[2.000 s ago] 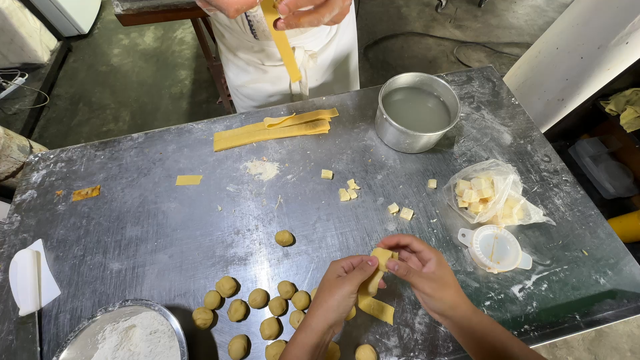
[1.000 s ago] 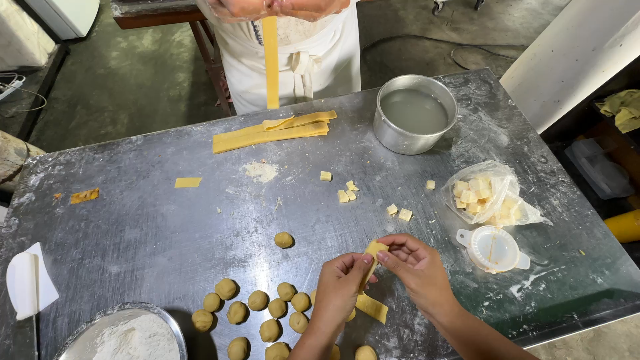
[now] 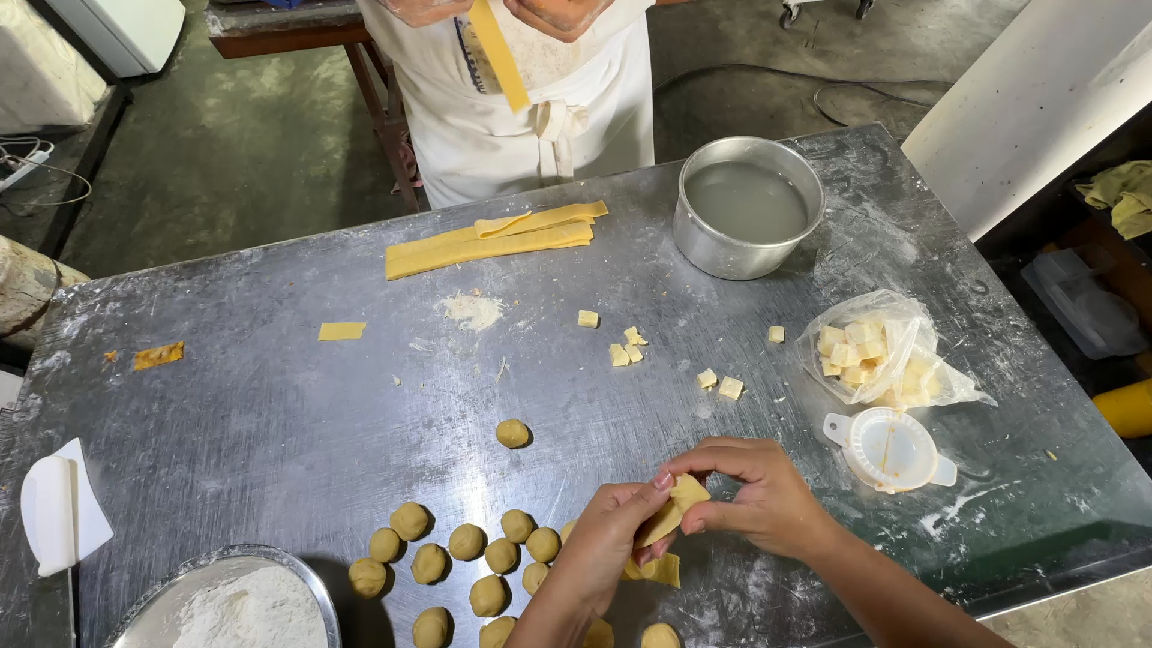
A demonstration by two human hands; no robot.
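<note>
My left hand (image 3: 621, 531) holds a folded piece of yellow dough (image 3: 675, 508) between thumb and fingers, above the metal table. The thumb and fingertips of my right hand (image 3: 742, 495) pinch the same piece from its right side. Below them another flat dough piece (image 3: 664, 571) lies on the table, partly hidden by my left hand. Several dough balls (image 3: 466, 542) lie to the left of my hands, and one ball (image 3: 512, 434) sits apart above them. Cheese-like cubes (image 3: 731, 388) lie scattered beyond my hands. A white plastic dumpling press (image 3: 891, 448) rests to the right.
A metal pot (image 3: 749, 207) of cloudy liquid, dough strips (image 3: 495, 239) and a plastic bag of cubes (image 3: 868, 351) stand farther back. A flour bowl (image 3: 243, 603) and white scrapers (image 3: 63, 508) are at left. Across the table a person in a white apron (image 3: 531, 99) holds a dough strip (image 3: 500, 56).
The dough between my hands, a flatter strip earlier, is now folded over. My right hand's fingers have spread wider around it. Across the table, the other person's dough strip has shifted and hangs at a slant.
</note>
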